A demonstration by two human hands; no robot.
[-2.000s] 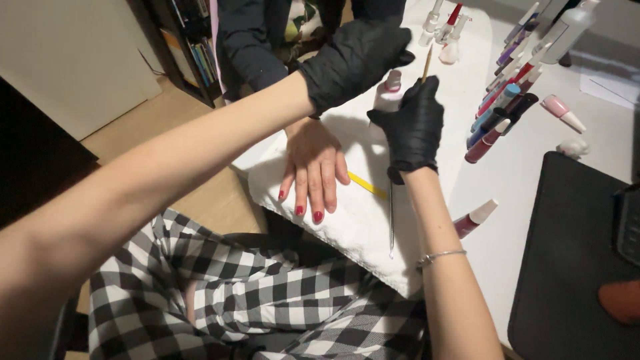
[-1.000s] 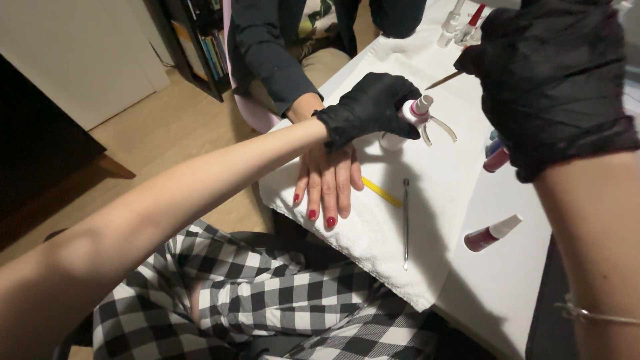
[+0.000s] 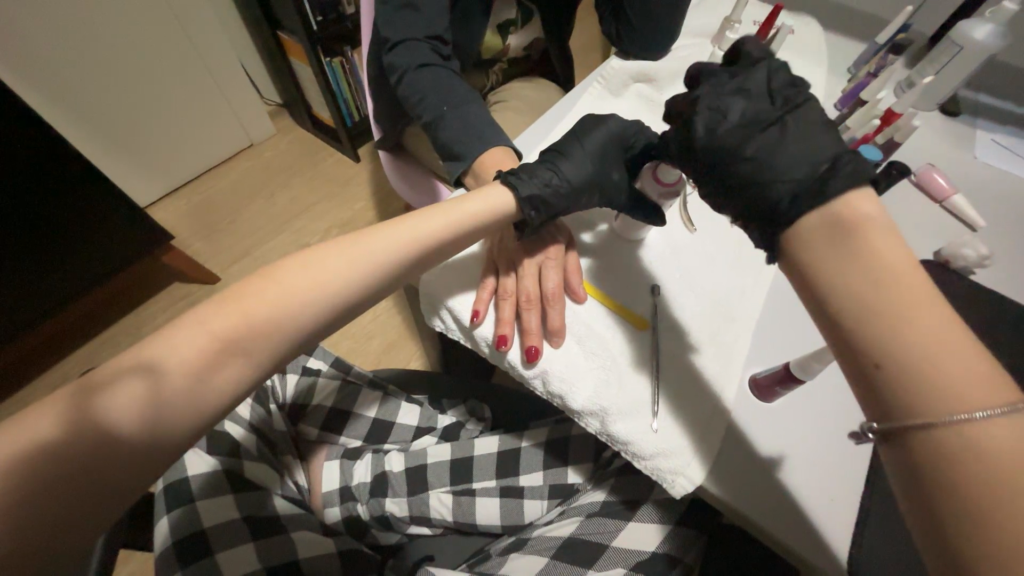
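My left hand (image 3: pixel 588 172), in a black glove, is curled round a white and pink bottle (image 3: pixel 660 182) above the white towel (image 3: pixel 696 264). My right hand (image 3: pixel 760 136), also gloved, is bent close beside the bottle's top; what its fingers hold is hidden. Another person's hand (image 3: pixel 530 280) lies palm down on the towel below my left hand, with red polish on several nails. A yellow stick (image 3: pixel 616 306) lies beside that hand, and a metal cuticle pusher (image 3: pixel 655 360) lies to its right. The curved metal handles of a tool (image 3: pixel 686 210) show between my hands.
A dark red nail polish bottle (image 3: pixel 774 382) lies on the white table near my right forearm. Several polish bottles and a large clear bottle (image 3: pixel 960 56) stand at the right; a pink polish bottle (image 3: pixel 934 182) lies closer. A crumpled white wad (image 3: pixel 963 253) touches a black mat (image 3: pixel 980 308).
My right hand has moved left from the right side of the view to my left hand. The thin stick seen in it earlier is now hidden. My left hand came down to the bottle.
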